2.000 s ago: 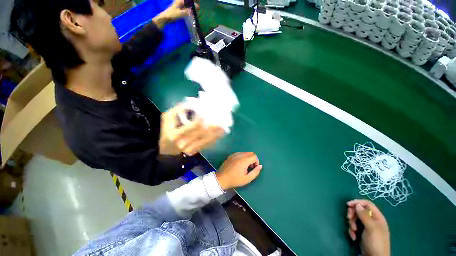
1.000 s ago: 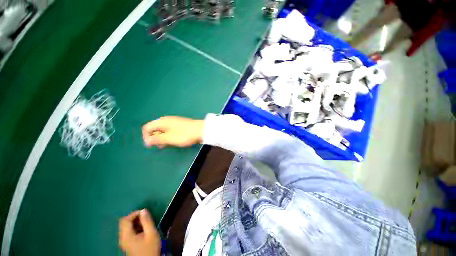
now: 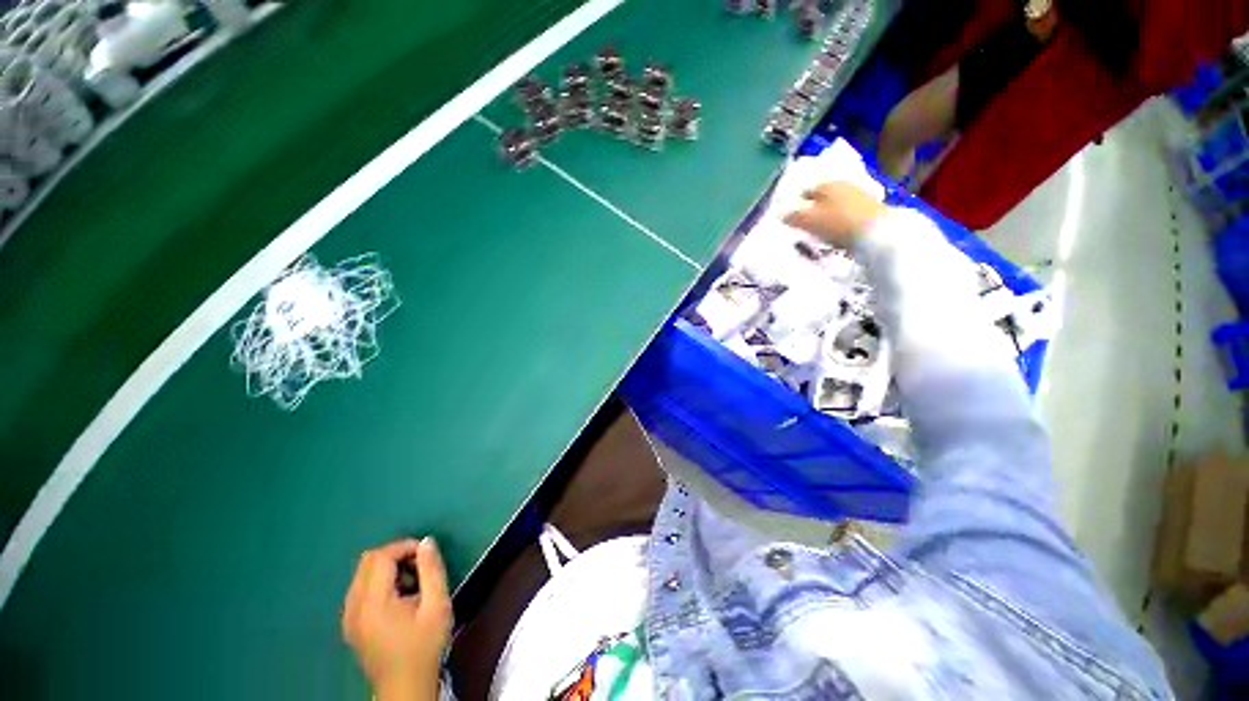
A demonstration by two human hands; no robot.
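Observation:
My right hand point(image 3: 838, 215) reaches over the blue crate point(image 3: 767, 436), its fingers at a white camera housing point(image 3: 829, 166) near the crate's far end. I cannot tell if the fingers grip it. More white housings point(image 3: 847, 389) with dark openings and wires fill the crate. My left hand point(image 3: 397, 612) is at the green bench's near edge, at the bottom of the view, fingers curled. A dark spot shows between thumb and fingers; I cannot tell if it is an object or a gap.
A tangled nest of thin white cords point(image 3: 308, 326) lies on the green bench point(image 3: 452, 397). Small metal motor units point(image 3: 610, 103) stand in a cluster beyond, with a row point(image 3: 822, 75) at the bench edge. White housings point(image 3: 55, 110) stand far left. A person in red point(image 3: 1068, 110) is beyond the crate.
The view has swung from the coworker's side to the crate side. My right hand has moved from over the bench into the crate. My left hand stays curled near the bench edge.

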